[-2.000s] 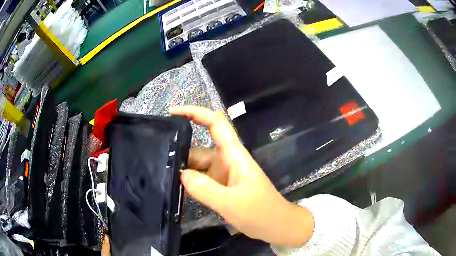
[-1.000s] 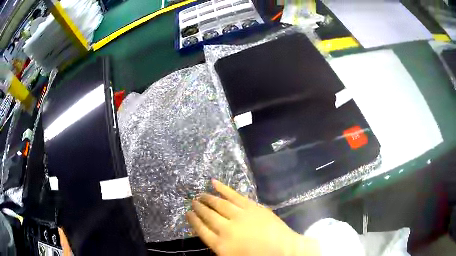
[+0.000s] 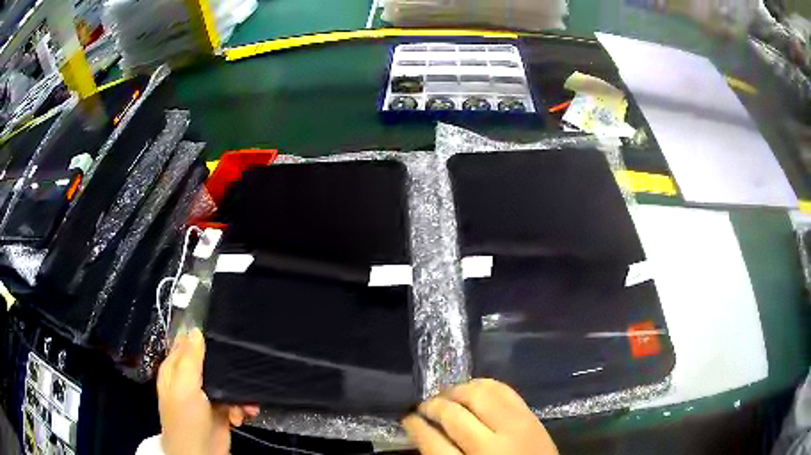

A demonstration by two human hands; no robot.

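Observation:
A dark tablet with white tabs at both side edges lies flat, or nearly flat, over bubble wrap. My left hand holds its lower left corner, fingers under the edge. My right hand is at its lower right corner, fingers curled; whether they grip the tablet or the wrap is hard to tell. A second dark tablet lies on bubble wrap to the right, with white tabs and an orange-red square near its lower right corner.
Wrapped dark tablets stack at the left. A red bin and white chargers stand beside the left tablet. A blue-rimmed tray and papers lie behind. White sheets lie at the right.
The tablet from the left has been laid beside the second tablet, over the bare bubble wrap. My right hand has moved from the wrap to the tablet's lower right corner. The view has shifted.

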